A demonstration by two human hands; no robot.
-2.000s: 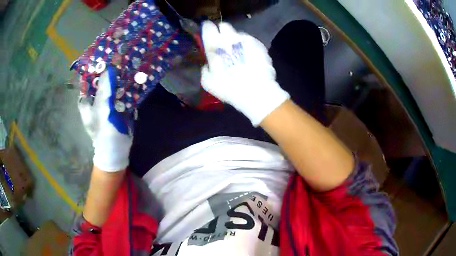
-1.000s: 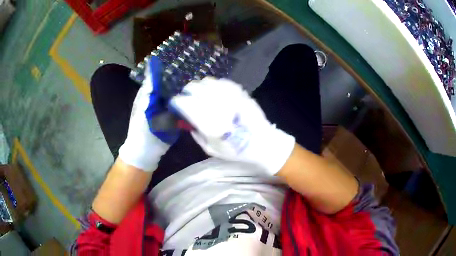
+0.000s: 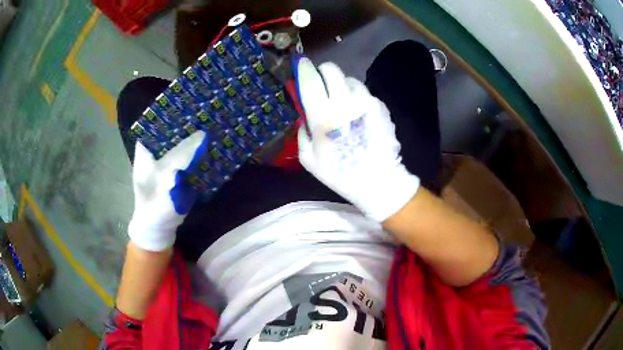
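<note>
A blue PCB panel point(image 3: 229, 102) with rows of small boards is held tilted above my lap. My left hand point(image 3: 164, 181), in a white glove with blue palm, grips its lower left edge, thumb on top. White discs point(image 3: 300, 18) on red wires hang out past the panel's top corner. My right hand point(image 3: 352, 133), gloved, is closed around a hand tool with a red handle point(image 3: 295, 99) at the panel's right edge. The tool's jaws are hard to make out.
A white foam box point(image 3: 519, 75) full of loose boards stands on the green-edged workbench point(image 3: 546, 156) at the right. A red plastic item point(image 3: 133, 12) is at the top left. Brown cartons point(image 3: 481, 198) lie right of my legs, and another carton point(image 3: 27, 256) is at the far left.
The panel has turned over from its wired, disc-covered face to its flat blue face. My hands, close together a second ago, are apart, with the right at the panel's right edge.
</note>
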